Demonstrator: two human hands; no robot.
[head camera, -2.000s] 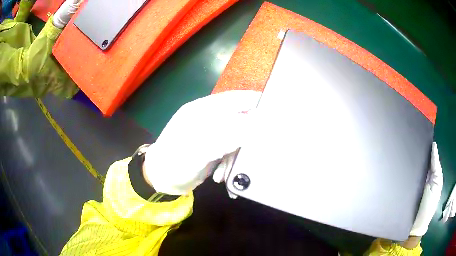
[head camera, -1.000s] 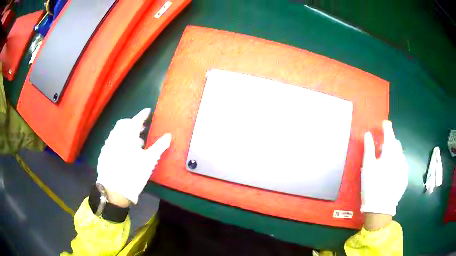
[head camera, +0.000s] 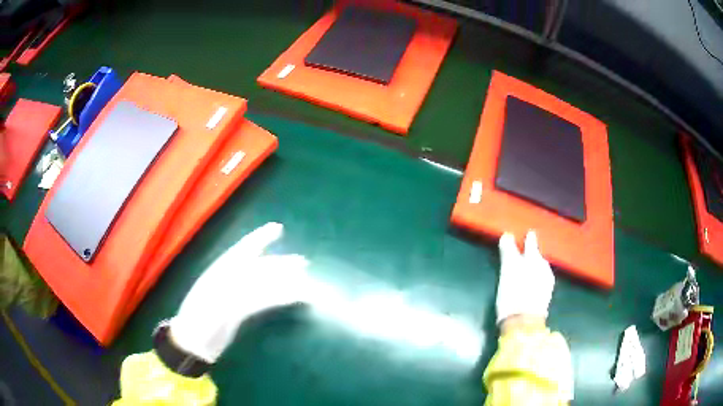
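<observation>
A dark tablet (head camera: 542, 157) lies flat on an orange-red foam pad (head camera: 476, 170) at the right, on the darker green strip. My right hand (head camera: 525, 277), in a white glove, has its fingertips at this pad's near edge; whether it grips the edge is not clear. My left hand (head camera: 238, 292), gloved and slightly blurred, is open and empty over the green bench (head camera: 357, 198), thumb and fingers spread.
Another dark tablet (head camera: 363, 44) lies on a pad at top centre. At left, a grey tablet (head camera: 112, 178) with a camera spot lies on stacked pads (head camera: 186, 174) beside a blue dispenser (head camera: 99, 91). A white cloth (head camera: 630, 358), bottle (head camera: 674, 305) and red dispenser (head camera: 683, 357) are lower right.
The view has shifted forward and right. The pad with the pale-backed tablet is gone from directly before me. My left hand has left its edge; my right hand is at a pad farther out.
</observation>
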